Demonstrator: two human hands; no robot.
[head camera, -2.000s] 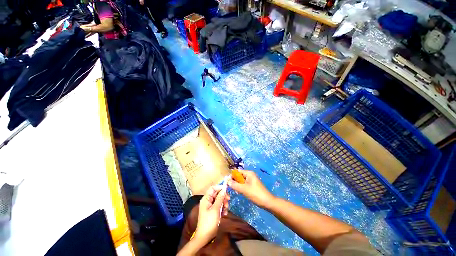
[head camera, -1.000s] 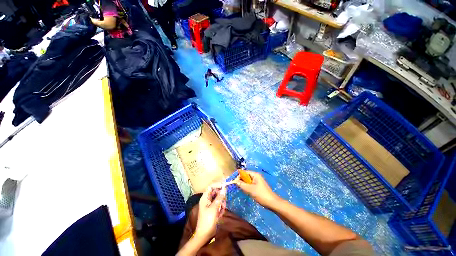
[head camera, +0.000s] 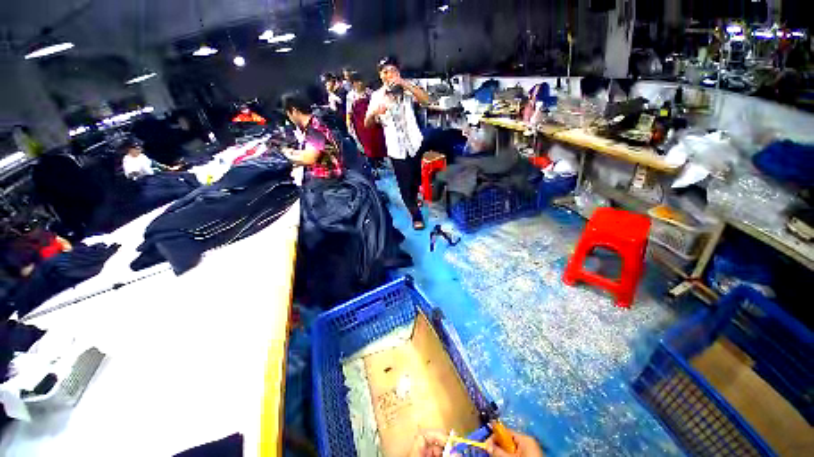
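Note:
My right hand (head camera: 527, 445) is at the bottom edge, mostly cut off. It is closed on the orange handle (head camera: 504, 436) of a small knife. My left hand (head camera: 430, 444) shows only as fingertips at the bottom edge, left of the knife. A pale, thin stick (head camera: 453, 441) is at these fingertips, close to the knife's tip; whether they touch is too small to tell. Both hands are over the near end of a blue crate (head camera: 328, 384) with a tan cardboard liner (head camera: 419, 384).
A white-topped table (head camera: 196, 357) with a yellow edge (head camera: 278, 375) runs along the left, bearing dark cloth (head camera: 210, 210) and a white basket (head camera: 76, 379). A red stool (head camera: 614, 254) and another blue crate (head camera: 714, 384) stand right. A person (head camera: 402, 134) stands in the aisle.
The view has tilted up, so the hands now sit at the bottom edge and the forearms are out of view. People and lamps farther off have come into view.

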